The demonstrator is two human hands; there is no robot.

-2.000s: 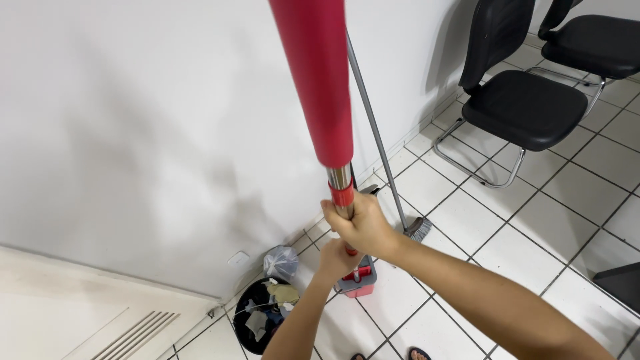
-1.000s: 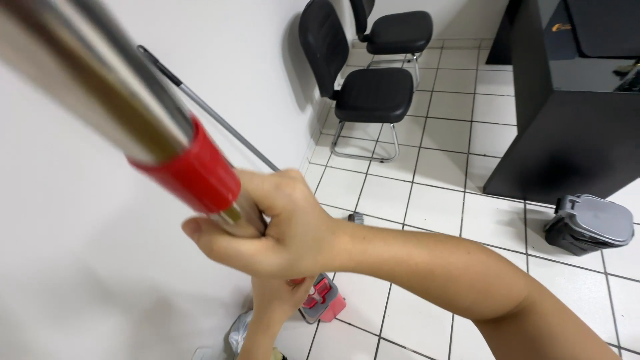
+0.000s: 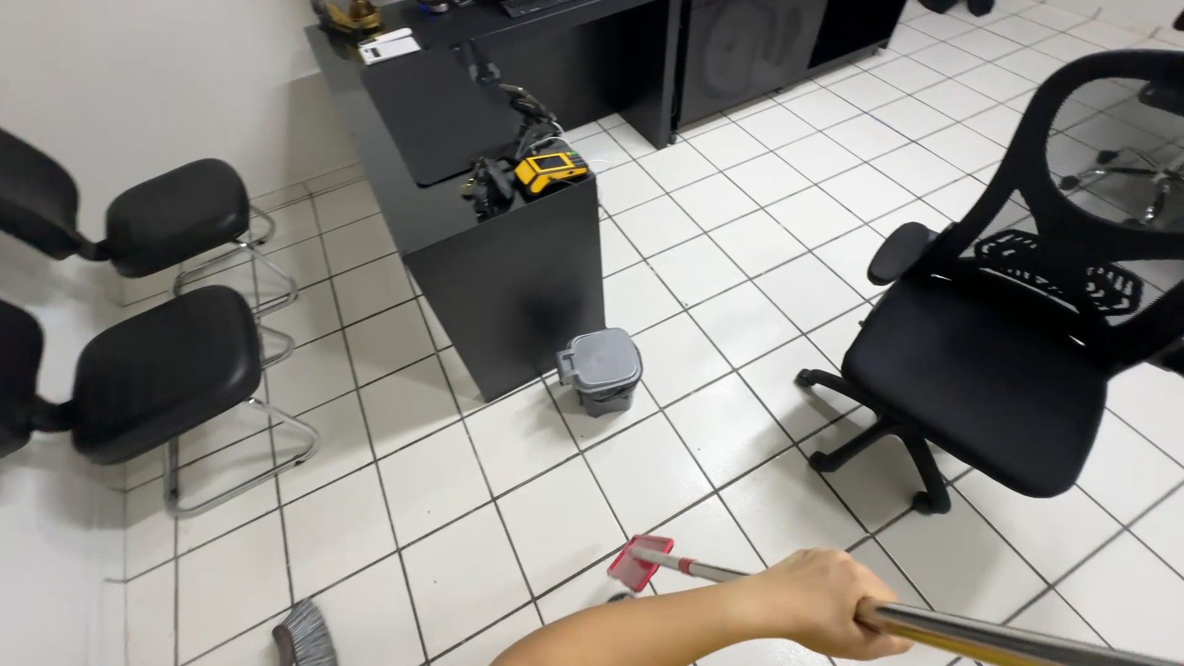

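My left hand (image 3: 823, 601) reaches in from the bottom edge and is closed around the metal handle (image 3: 980, 629) of a flat mop. The handle runs from the lower right corner, through the fist, to a small red mop head (image 3: 641, 561) over the tiled floor at the bottom centre. Whether the head touches the floor I cannot tell. A red collar sits on the pole near the head. A small dark thing beneath the head is mostly hidden. My right hand is out of view. At the lower left lie the grey bristles of a broom (image 3: 310, 634).
A black desk (image 3: 509, 296) holds a yellow device (image 3: 550, 173). A lidded grey bin (image 3: 604, 361) stands at its near corner. Black visitor chairs (image 3: 171, 370) line the left wall, and a wheeled office chair (image 3: 980, 370) stands at right. White floor tiles stretch between them.
The view has swung far to the right. The mop pole, upright before, now slopes across the lower right. My right hand has left the view, as has the red and grey bucket.
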